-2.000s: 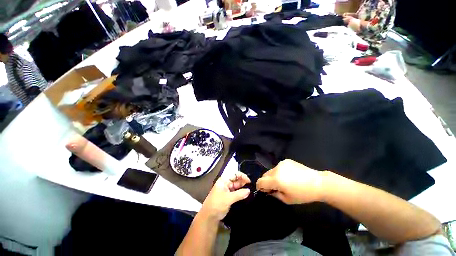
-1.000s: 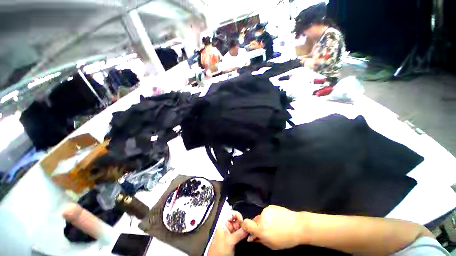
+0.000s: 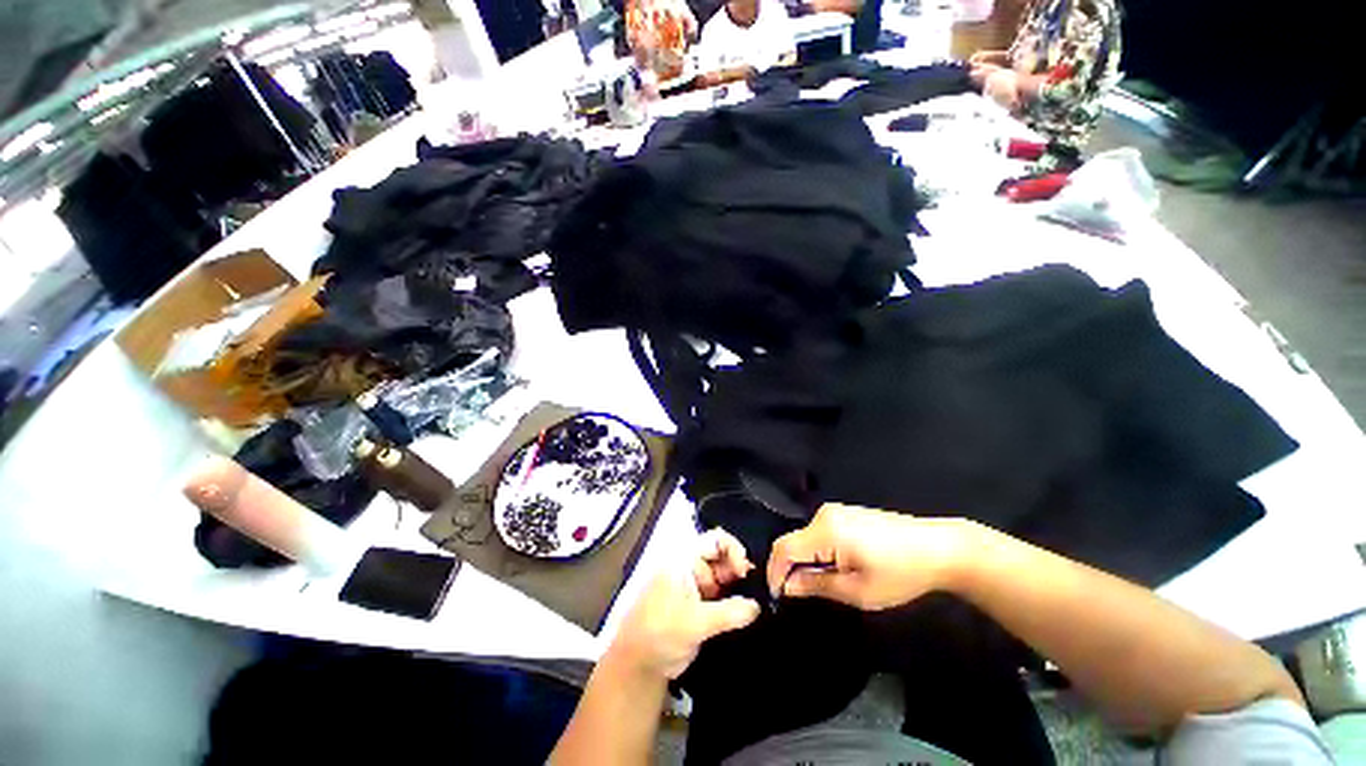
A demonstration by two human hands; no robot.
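A black garment (image 3: 989,419) lies spread over the right side of the table, its near part running over the table edge into my lap. My left hand (image 3: 674,606) pinches the garment at its near left edge. My right hand (image 3: 861,557) is close beside it, fingertips pinched with a small dark piece between them. A fine thread loops above the fingers. I cannot make out a needle. A white oval tray (image 3: 607,476) with a dark rim holds heaps of tiny dark fasteners, a pink-red stick and a red dot.
The tray stands on a grey-brown square (image 3: 584,585). Left of it are a phone (image 3: 399,582), a dark olive container (image 3: 408,476), a pink bottle (image 3: 258,509), clear plastic bags and an open cardboard box (image 3: 225,299). Black garment piles (image 3: 734,210) lie beyond. People sit at the far side.
The camera view tipped up, then came back down. My hands were close together a second ago and now show a small gap between their fingertips. The garment has stayed spread in place.
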